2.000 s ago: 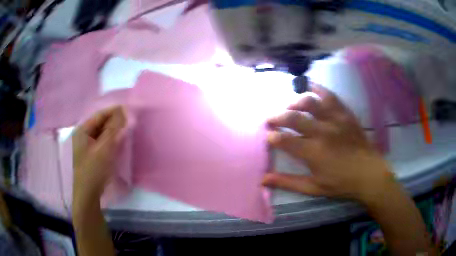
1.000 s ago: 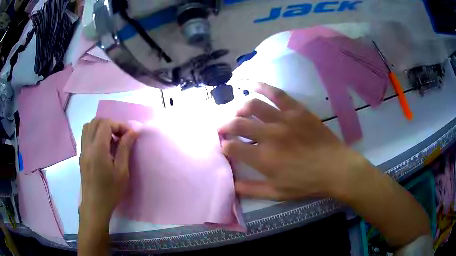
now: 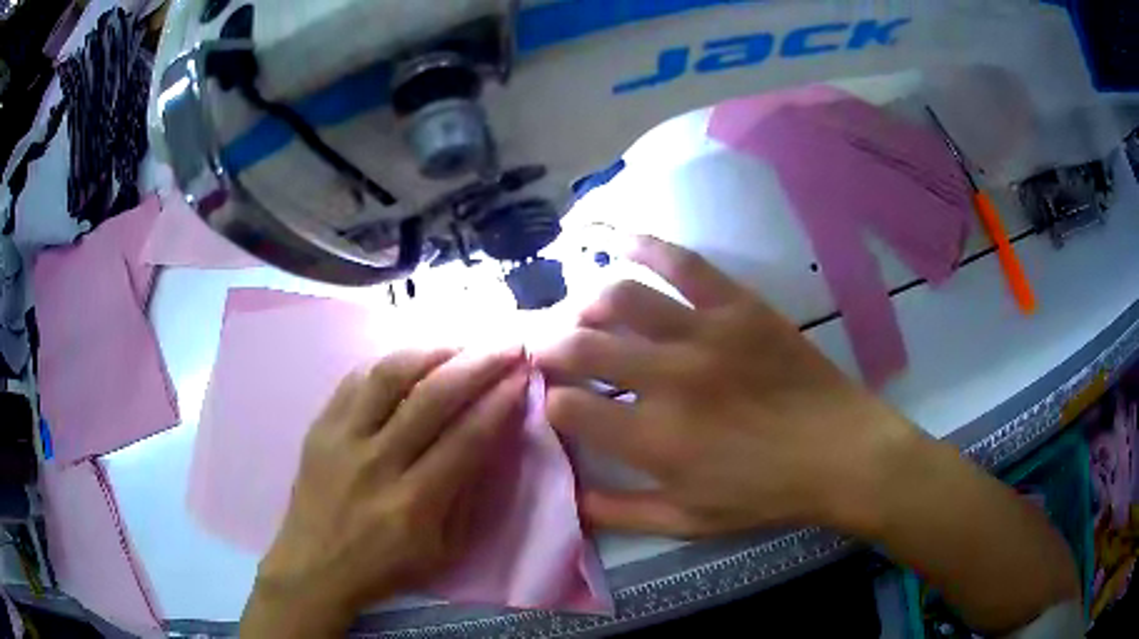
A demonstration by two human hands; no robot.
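Note:
A pink cut panel [image 3: 269, 399] lies on the white table below the sewing machine head [image 3: 375, 137]. Its right part is under my hands. My left hand [image 3: 406, 456] lies over the panel, its fingertips pinching the panel's right edge just in front of the needle area. My right hand [image 3: 700, 399] is beside it, its fingertips on the same edge and meeting my left fingertips. A small metal item shows between my right fingers. A dark round attachment [image 3: 538, 283] hangs under the head. Bright light washes out the presser foot area.
Pink strips [image 3: 862, 187] fan out at right, beside an orange-handled tool [image 3: 1003, 250] and a dark metal part [image 3: 1062, 200]. More pink panels [image 3: 100, 337] lie at left, below a striped bundle [image 3: 106, 112]. The ruled table edge [image 3: 737, 554] curves in front; a green basket [image 3: 1062, 464] is below it.
My left hand has moved right from the panel's left side to the right edge, meeting my right fingertips. My right hand stays at that edge. The camera view has shifted.

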